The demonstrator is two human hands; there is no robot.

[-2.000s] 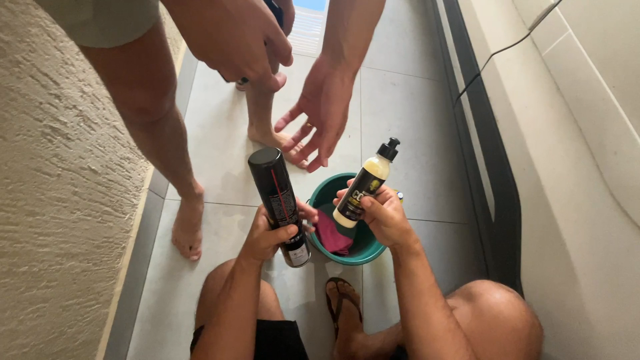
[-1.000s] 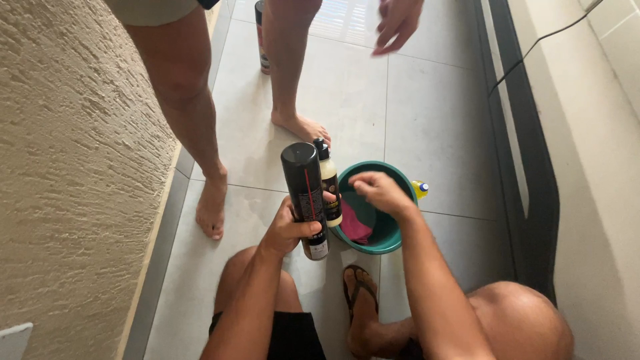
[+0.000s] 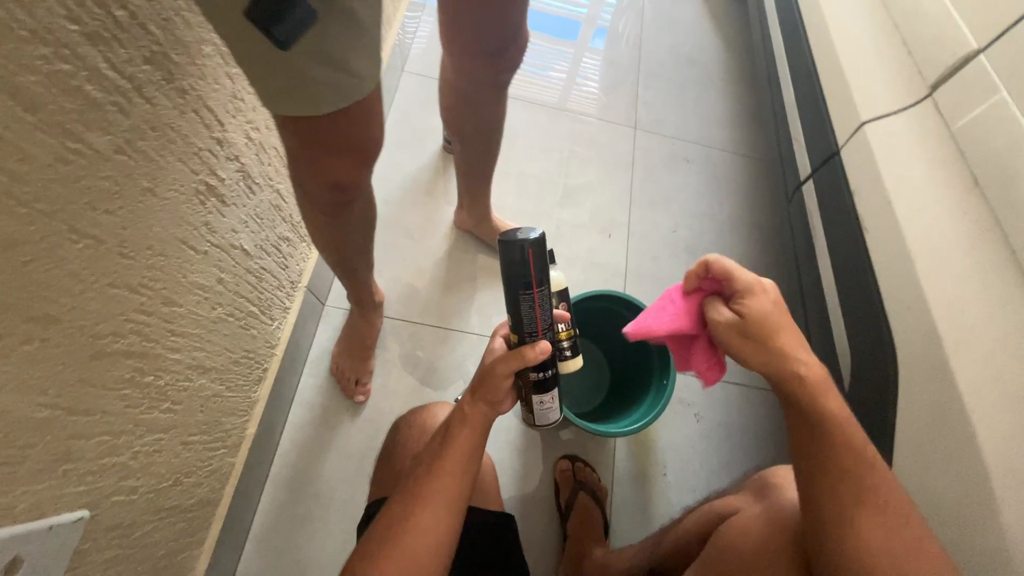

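My left hand (image 3: 512, 368) grips a black aerosol can (image 3: 528, 320) with a black cap. Just behind the can, on its right, is a black-labelled plastic bottle (image 3: 566, 328) of cream-coloured liquid, held by the same hand. My right hand (image 3: 740, 316) holds a bunched pink cloth (image 3: 678, 328), which hangs down over the right side of a green plastic bucket (image 3: 662, 400). The bucket stands on the floor below and between my hands. Part of its rim is hidden by the cloth and the bottle.
Another person's bare legs and feet (image 3: 356, 352) are in front of me on grey floor tiles (image 3: 432, 272). A rough textured wall (image 3: 144, 200) rises at left. Along the right runs a pale car body's side with a dark sill (image 3: 856, 320) and a hanging cable (image 3: 896, 112).
The bottle went from my right hand to my left, beside the can. My right hand lifted the pink cloth out of the bucket. The other person's hands have left the view.
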